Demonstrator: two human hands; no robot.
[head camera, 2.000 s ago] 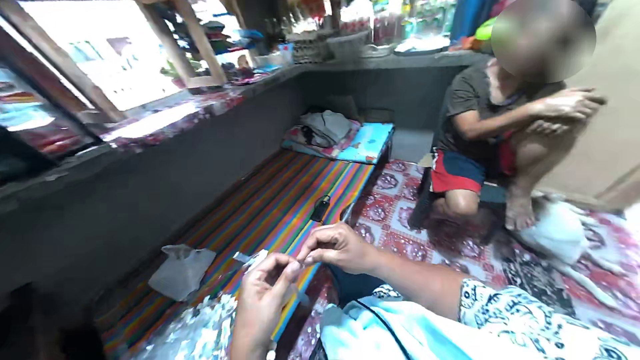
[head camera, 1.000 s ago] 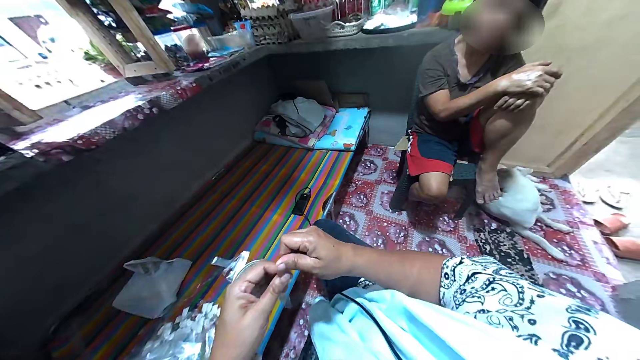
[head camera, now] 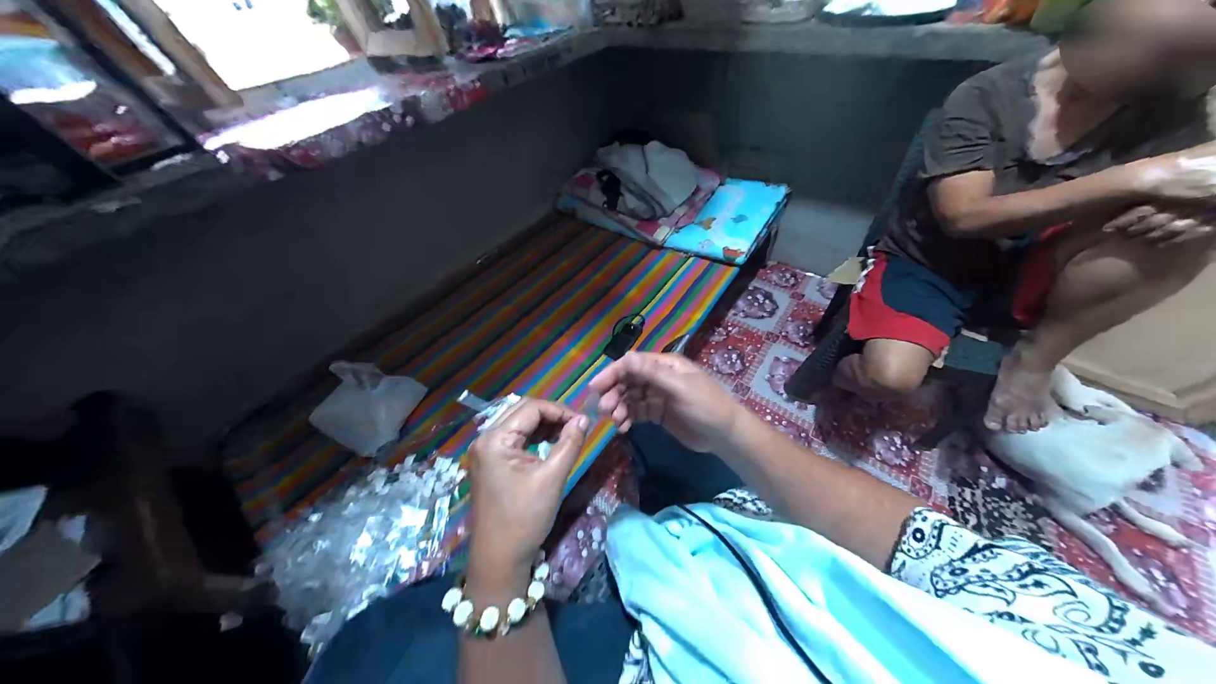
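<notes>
My left hand (head camera: 522, 475), with a beaded bracelet at the wrist, has its thumb and forefinger curled close together; whether something small is between them cannot be told. My right hand (head camera: 665, 394) hovers a little above and to the right of it, fingers half bent, its hold unclear from blur. Left of my left hand lies a heap of small clear and whitish plastic pieces (head camera: 380, 532). A white plastic bag (head camera: 368, 408) rests on the striped mat (head camera: 532, 328) behind the heap. Small pale strips (head camera: 489, 408) lie just beyond my left fingers.
A black object with a cord (head camera: 623, 338) lies on the mat. Folded bedding (head camera: 727, 218) is at its far end. At right a person (head camera: 988, 190) sits on a low seat, a white dog (head camera: 1092, 456) lying by their foot. A ledge (head camera: 427, 95) runs along the left wall.
My hands were together at the fingertips in both earlier frames; now they are apart, the right hand raised away from the left.
</notes>
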